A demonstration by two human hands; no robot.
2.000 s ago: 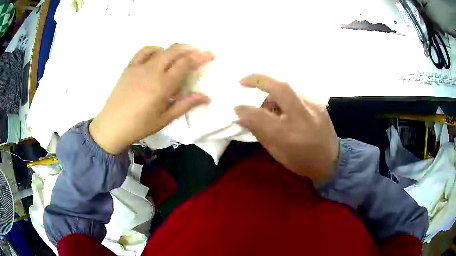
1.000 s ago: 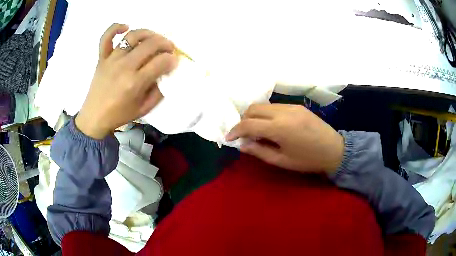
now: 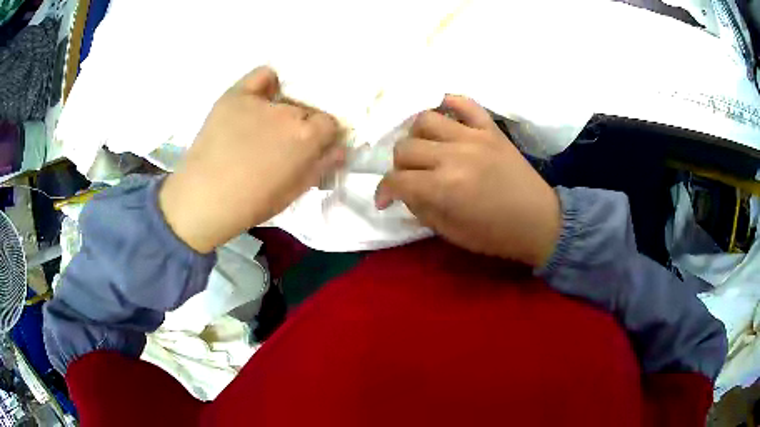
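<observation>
A white garment piece (image 3: 350,221) lies over the front edge of the glaring white table and hangs towards my lap, its lower edge curved. My left hand (image 3: 258,158) has its fingers curled on the cloth, left of the middle. My right hand (image 3: 471,175) grips the cloth just to the right, fingers bent. Folds run between the two hands. The cloth's upper outline is lost in glare. Faint yellowish marks show on it above my hands.
The white table (image 3: 700,104) has a printed ruler along its right front edge. Part of the shears (image 3: 737,33) shows at top right. Cream cloth bundles (image 3: 204,334) lie low at left and at right. A round fan grille (image 3: 10,271) is at far left.
My left hand has come right and my right hand has moved up, so they are closer together. The cloth between them is gathered, and its hanging edge has spread wider across my lap.
</observation>
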